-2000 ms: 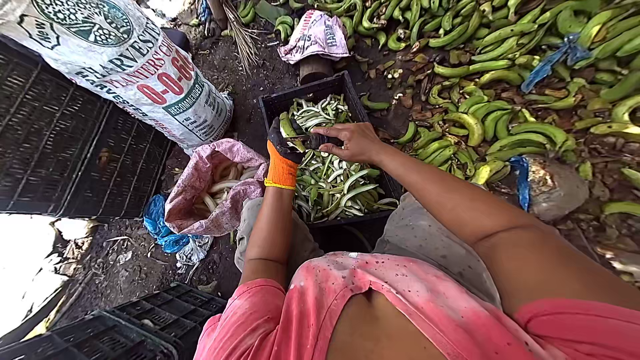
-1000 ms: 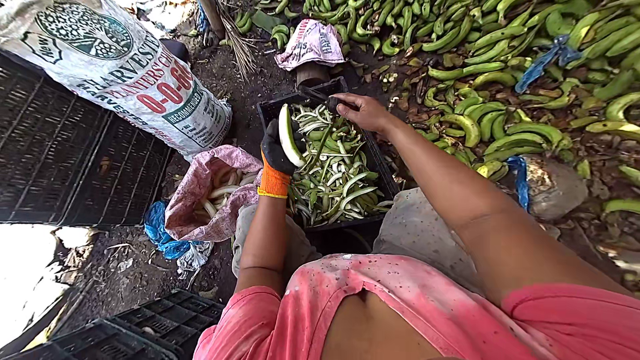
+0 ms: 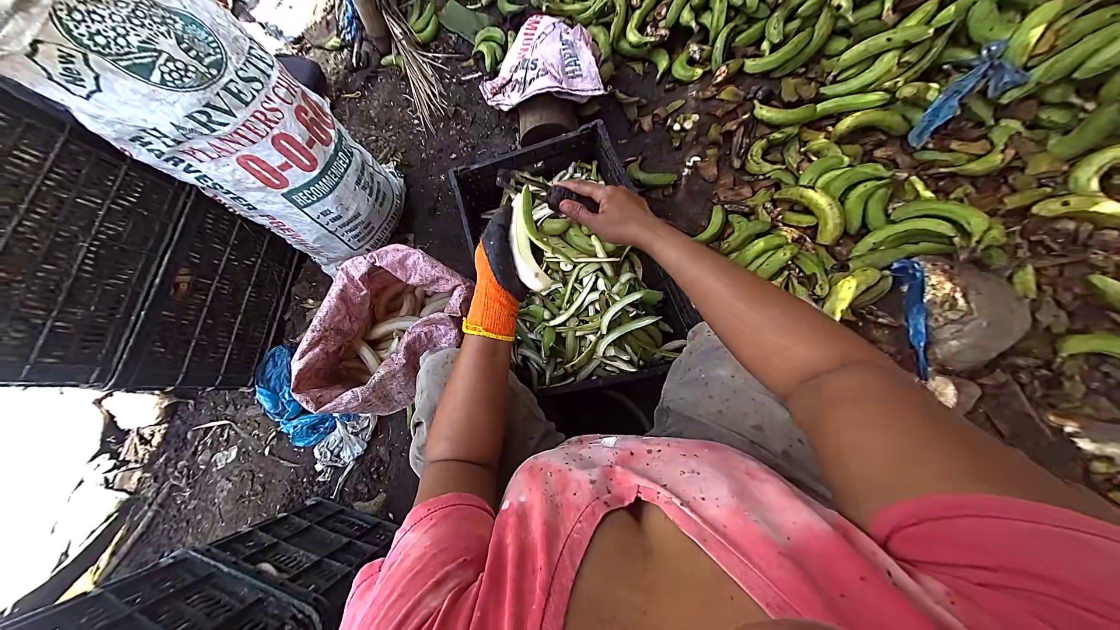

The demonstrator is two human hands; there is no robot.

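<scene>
My left hand [image 3: 496,271], in an orange and black glove, holds a partly peeled green banana or plantain [image 3: 527,245] above a black plastic crate [image 3: 464,206]. Pale flesh shows along its left side and green skin on its right. My right hand [image 3: 604,210], with dark coverings on some fingers, is closed around a dark handle [image 3: 562,198] close to the fruit's upper end; the rest of that tool is hard to make out. Green and white peel strips [image 3: 604,324] fill the crate. Peeled fruit [image 3: 392,328] lies in a pink woven sack [image 3: 315,367] left of my gloved hand.
A tall white printed sack [image 3: 262,140] leans by black crates [image 3: 79,262] at the left. More black crates [image 3: 297,551] sit at lower left. Green bananas or plantains [image 3: 910,227] cover the ground at right, near a stone [image 3: 980,315]. A cloth-topped stump [image 3: 547,118] stands beyond the peel crate.
My right hand has moved from the crate's far edge down to the fruit. Two seconds ago the fruit in my left hand showed mostly green; a broad pale side shows now.
</scene>
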